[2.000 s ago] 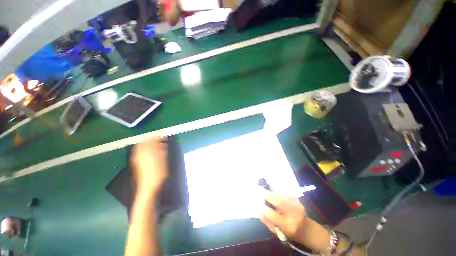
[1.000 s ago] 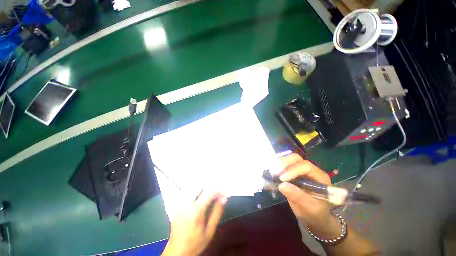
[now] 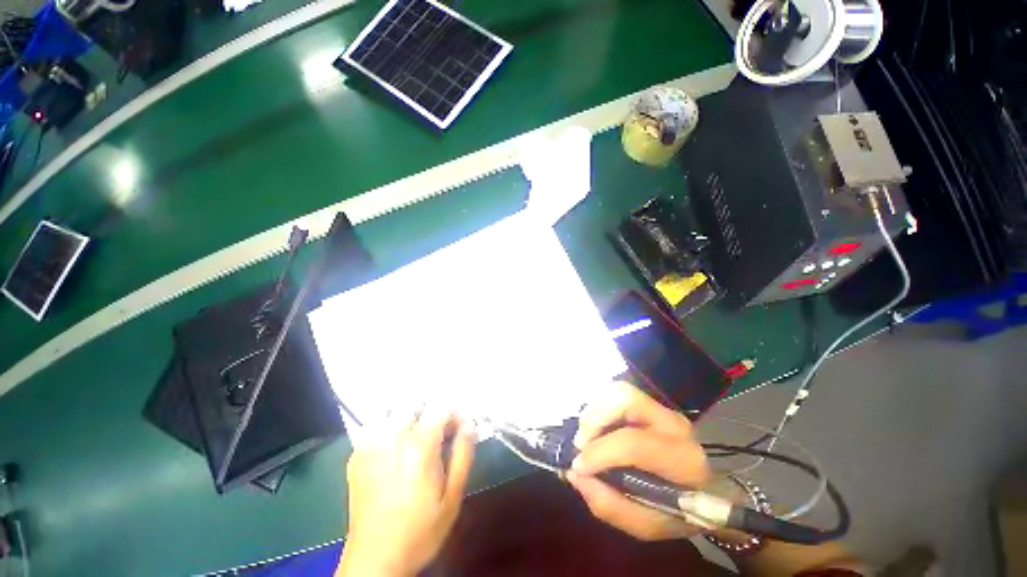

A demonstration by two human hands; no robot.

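My right hand (image 3: 636,456) grips the black soldering iron (image 3: 653,491) by its handle, its tip pointing left. The tip is near a small, glare-blurred spot at the lower edge of the overexposed white rectangle (image 3: 462,316). My left hand (image 3: 403,485) lies on that lower edge, fingertips just left of the tip; glare hides whether they hold anything. Black panel backings (image 3: 214,372) with thin wires lie in an uneven stack to the left, one tilted up against the white rectangle's side.
Solar panels (image 3: 428,56) lie on the green conveyor. At right are the solder station (image 3: 755,192), wire reel (image 3: 788,40), round yellowish tin (image 3: 659,126), iron stand (image 3: 673,265), dark phone (image 3: 676,361) and red-tipped tool (image 3: 738,370). The feed tube (image 3: 895,293) loops down to the iron.
My left hand has moved from the black backings to the white rectangle's lower edge. The iron has come left towards it. A panel now shows at the top of the conveyor.
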